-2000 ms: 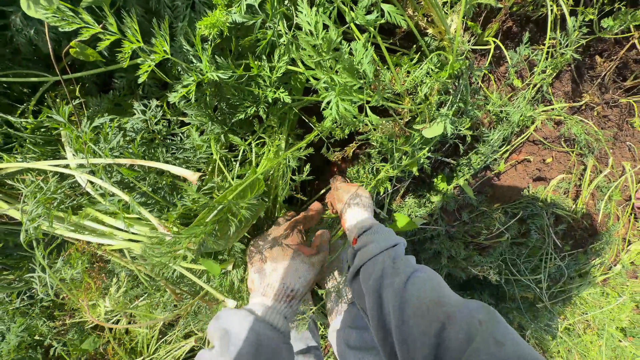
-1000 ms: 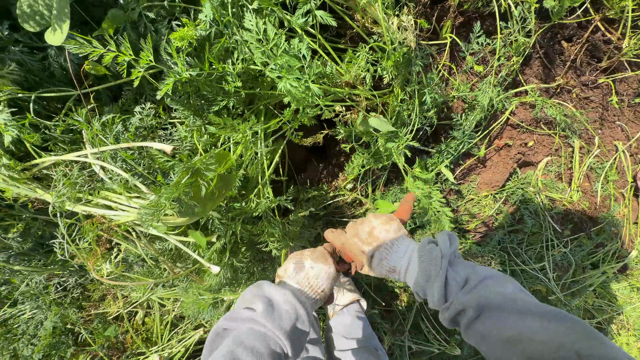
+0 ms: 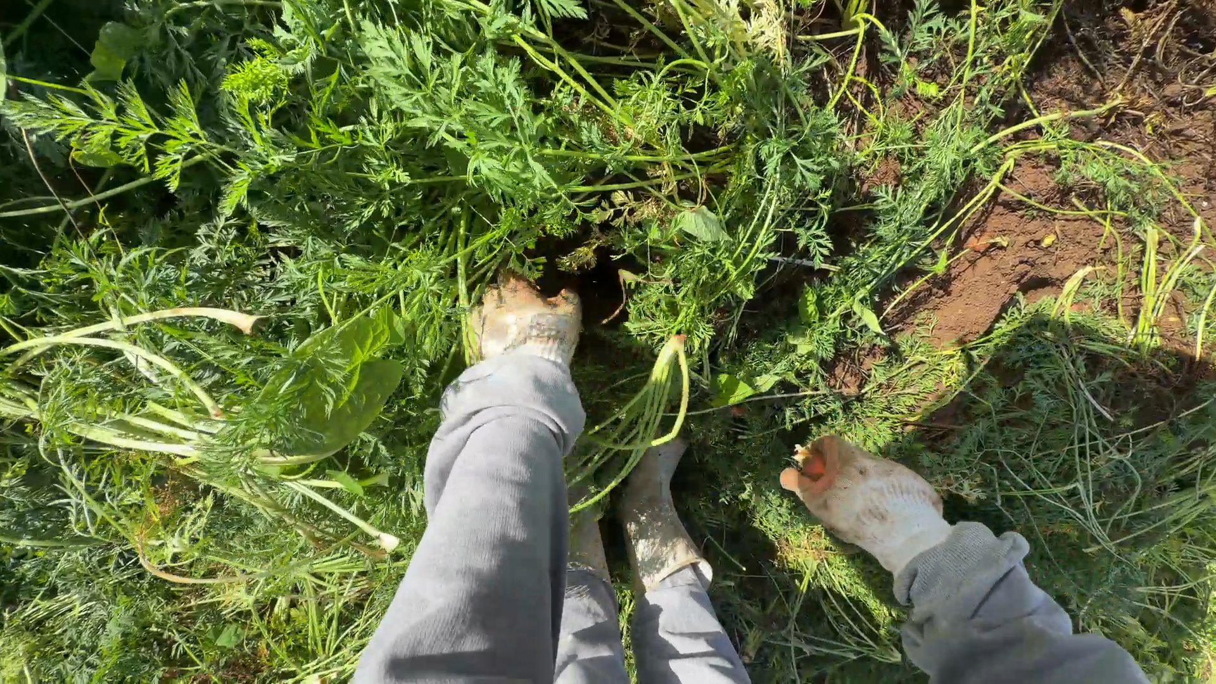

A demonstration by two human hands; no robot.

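My left hand [image 3: 525, 318], in a soil-stained white knit glove, reaches into feathery carrot foliage [image 3: 475, 123] beside a dark gap; its fingertips are hidden, so its grip cannot be told. Lower right, my right hand [image 3: 860, 484], gloved alike, is curled around an orange carrot [image 3: 815, 465], of which only a small part shows. Between the hands lies a bunch of detached carrot tops [image 3: 655, 399], its joined end pointing up.
More pale detached stems [image 3: 142, 427] lie over the greenery at left. Bare reddish-brown soil [image 3: 988, 275] shows at right. My boots [image 3: 660, 522] stand among the plants at bottom centre. A broad leaf [image 3: 337, 385] lies left of my left hand.
My hands were together on the carrot near my boots and have moved apart. My left hand has gone up into the foliage, my right hand to the right. The tops now lie separate between them.
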